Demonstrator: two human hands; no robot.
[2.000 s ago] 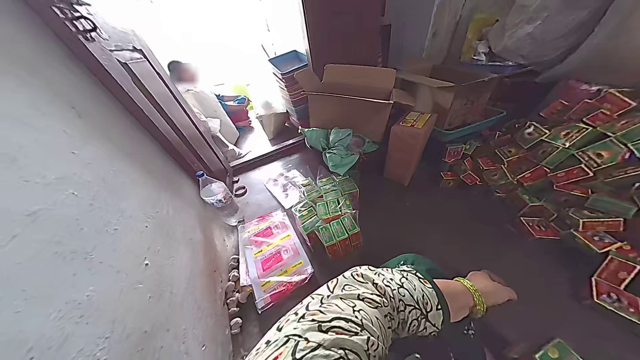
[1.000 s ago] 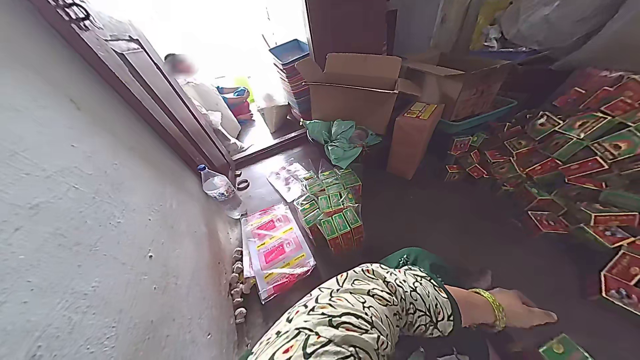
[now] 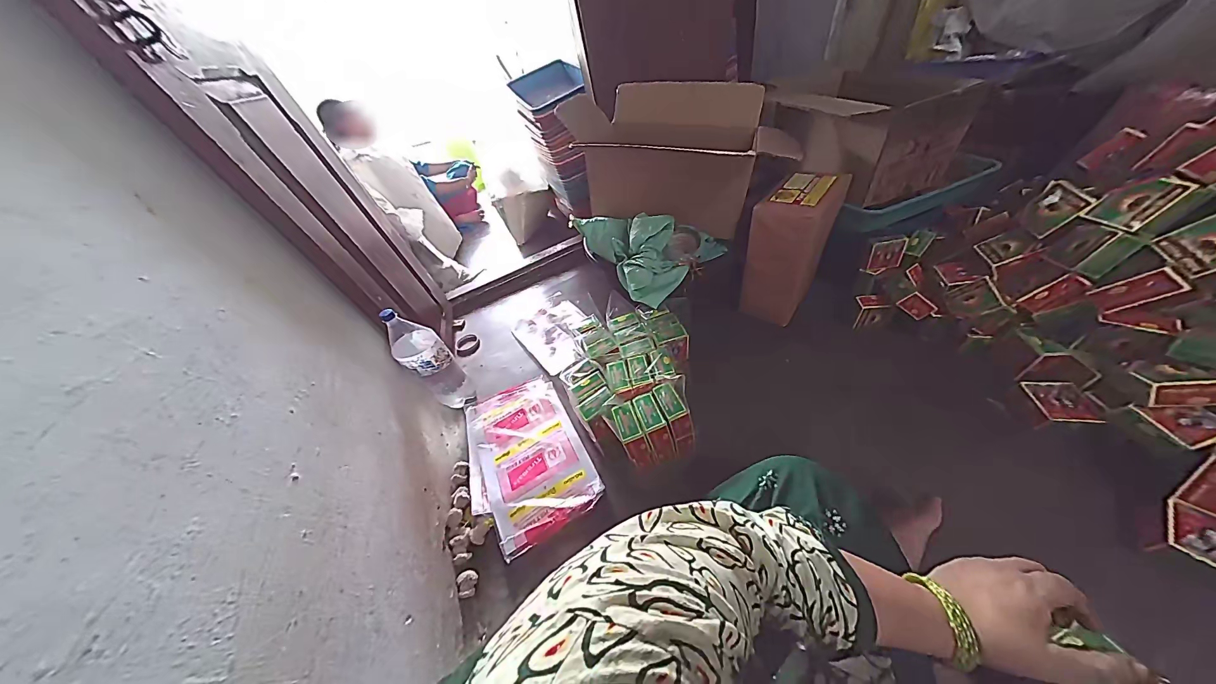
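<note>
My left hand point(image 3: 1021, 608), with a yellow-green bangle at its wrist, reaches in at the lower right. Its fingers curl around a small green carton point(image 3: 1088, 638), mostly hidden beneath them. My right hand is out of view. Left of my knee, clear-wrapped bundles of green and red cartons point(image 3: 651, 423) stand on the dark floor. Beside them lie flat pink and yellow printed packs in clear plastic point(image 3: 537, 465). A large heap of loose red and green cartons point(image 3: 1073, 285) fills the right side.
Open cardboard boxes point(image 3: 665, 185), an upright brown carton point(image 3: 793, 252), a teal tray point(image 3: 926, 202) and a green cloth bundle point(image 3: 646, 256) stand at the back. A water bottle point(image 3: 427, 356) is by the wall and door. A person point(image 3: 389, 190) sits beyond the doorway near stacked trays point(image 3: 551, 123).
My left hand has moved right and down, and its fingers have closed around the small green carton, which lay apart from the hand a second ago.
</note>
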